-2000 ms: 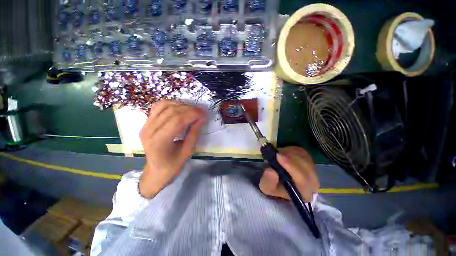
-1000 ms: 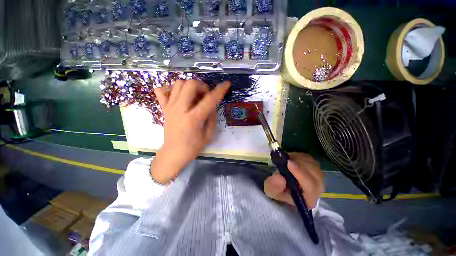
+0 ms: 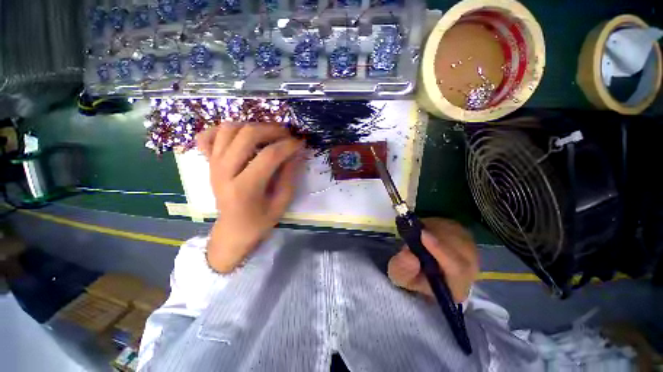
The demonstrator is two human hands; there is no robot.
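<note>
My right hand [image 3: 441,259] holds the black-handled soldering iron [image 3: 432,267], its tip over the right part of the red-brown fixture [image 3: 369,166]. A small round circuit board [image 3: 349,160] lies in the fixture. My left hand [image 3: 251,182] is left of the fixture, fingertips between the black lead wires [image 3: 336,120] and the heap of silver parts with red leads [image 3: 207,115]. Its thumb and index finger are close together near the wires; whether a lead is between them is too small to tell.
A clear blister tray [image 3: 254,89] with bluish boards lies behind the white sheet [image 3: 363,201]. A large tape roll [image 3: 431,65] with solder bits, a smaller tape roll [image 3: 592,65] and a black fan [image 3: 520,196] stand right. A solder spool [image 3: 33,173] is far left.
My left hand has pulled back from the black wire pile toward the left. The iron stays in my right hand, its tip still over the fixture. The camera view has shifted slightly.
</note>
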